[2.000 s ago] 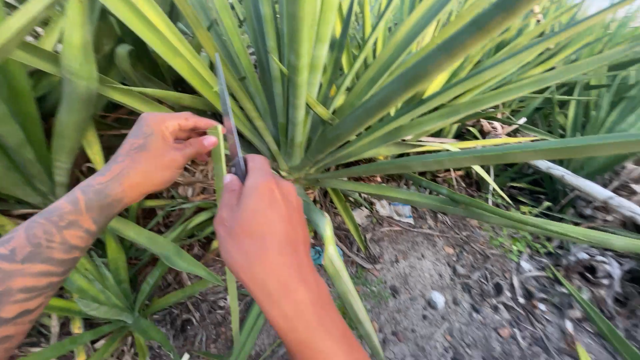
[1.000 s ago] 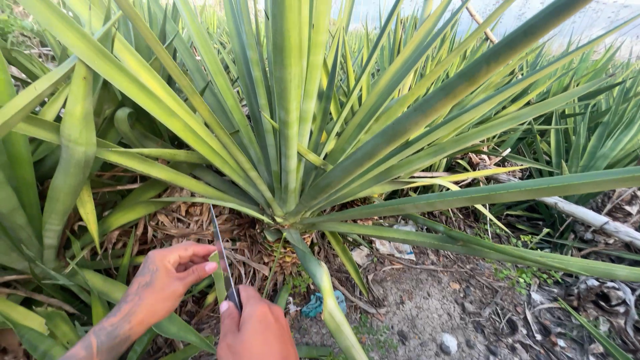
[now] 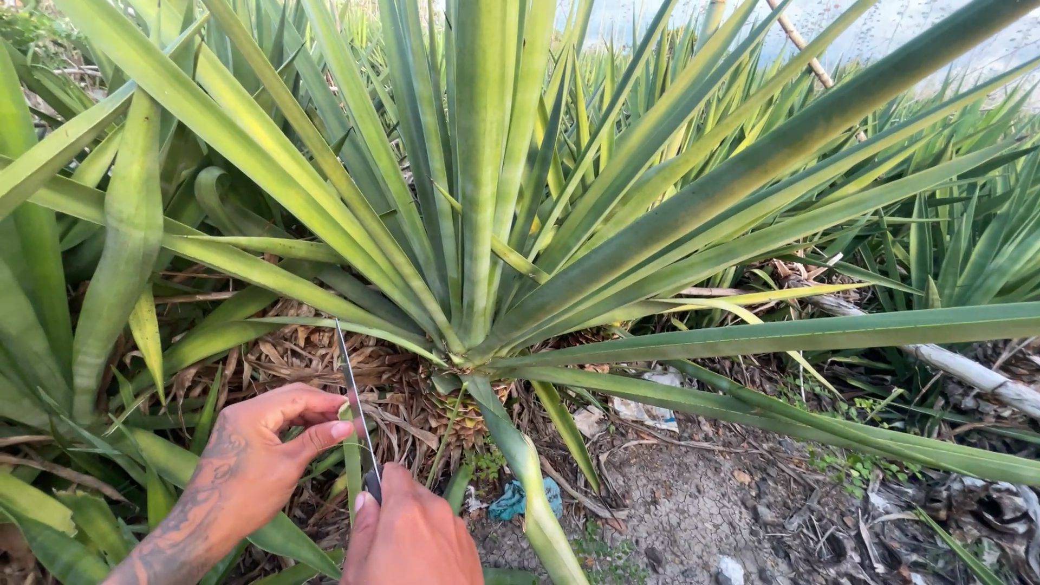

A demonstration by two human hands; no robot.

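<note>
My left hand (image 3: 272,455), with a tattooed forearm, pinches the top of a narrow green leaf strip (image 3: 353,467) between thumb and fingers. My right hand (image 3: 414,532) is closed around the dark handle of a knife (image 3: 354,390), whose thin blade points up and slightly left. The blade crosses just beside the left fingertips, at the strip's top. Whether the edge touches the strip cannot be told. Both hands are low in the view, left of centre, in front of a large agave-like plant (image 3: 479,325) with long stiff green leaves.
Long leaves spread out on both sides, and one bent leaf (image 3: 536,504) droops beside my right hand. A teal scrap (image 3: 524,498) lies on cracked soil (image 3: 674,487). At the right lies a pale pole (image 3: 967,370). Dry brown leaves (image 3: 301,349) cover the ground behind the hands.
From two seconds ago to one second ago both hands have sunk lower in view, with the knife and the strip still held. The view has shifted, showing more of the plants behind.
</note>
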